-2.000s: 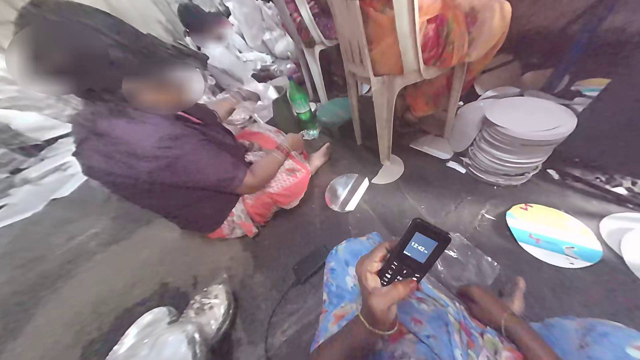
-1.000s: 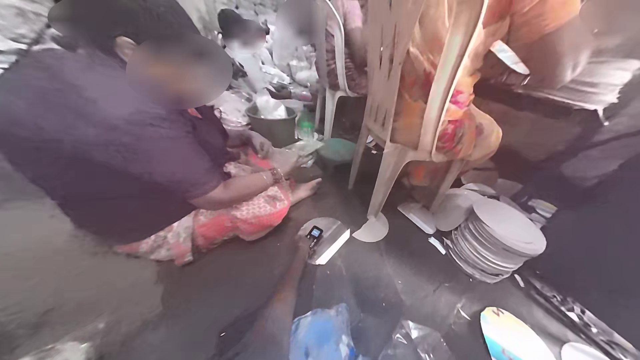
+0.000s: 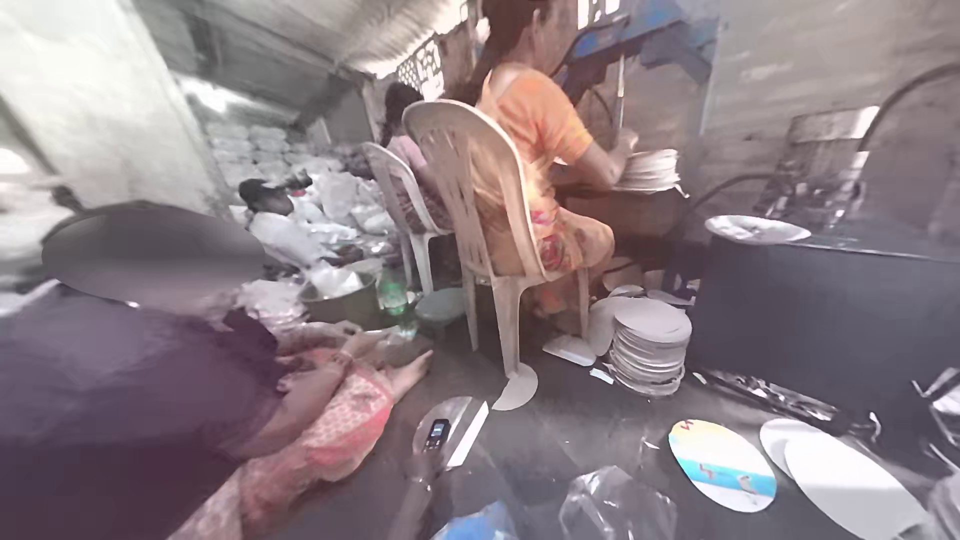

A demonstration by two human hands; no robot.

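A small dark keypad phone (image 3: 436, 435) appears over a round disc (image 3: 454, 412) on the floor, near the bottom centre. My left hand (image 3: 427, 466), blurred and faint, reaches up to the phone's lower end; whether its fingers still grip the phone is unclear. A white strip (image 3: 469, 435) lies across the disc's right side. Of my right hand nothing shows. Blue patterned cloth (image 3: 480, 523) shows at the bottom edge, and a clear plastic bag (image 3: 619, 506) is to its right.
A seated person in dark purple (image 3: 135, 397) fills the left. Ahead stands a plastic chair (image 3: 506, 292) with a person on it. To the right are a stack of round discs (image 3: 651, 345), a printed oval sheet (image 3: 721, 465), white ovals (image 3: 847, 480) and a dark box (image 3: 817, 315).
My left hand has moved forward with the phone, from above my lap to the round disc on the floor. My right hand has left the view. The view has tilted up strongly.
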